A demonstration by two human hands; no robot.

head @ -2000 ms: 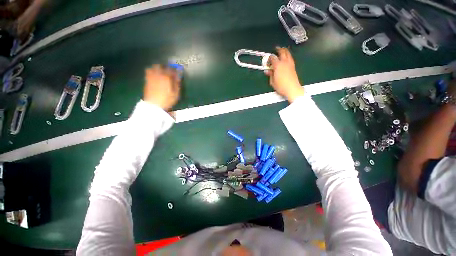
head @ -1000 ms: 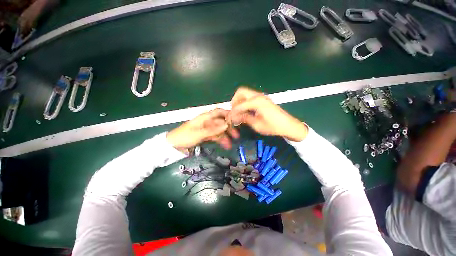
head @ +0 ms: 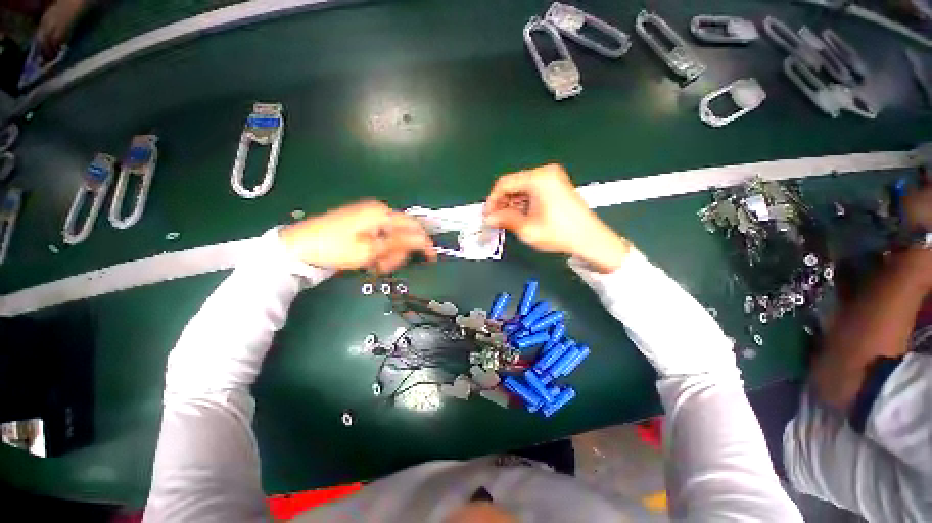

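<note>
A white loop-shaped device housing (head: 480, 243) lies over the white strip in front of me, with no blue seen in its block end. My right hand (head: 542, 209) has its fingertips on the block end. My left hand (head: 368, 237) is at the loop end, its fingers over the loop and slightly blurred. Whether the fingers hold a small part cannot be told. Nearer to me is a pile of blue battery cells (head: 553, 358) with grey-green circuit boards (head: 493, 354), thin dark lead wires (head: 414, 352) and small white round parts (head: 369, 289).
Filled housings with blue, one of them here (head: 258, 150), stand on the belt at left. Empty housings (head: 553, 58) lie at the far right. A neighbour's component pile (head: 758, 209) and a person's arm (head: 869, 276) are at right. A black object (head: 51, 388) is at left.
My hands have moved apart, and the housing now shows between them. My left hand has moved left. The housings on the belt have shifted left.
</note>
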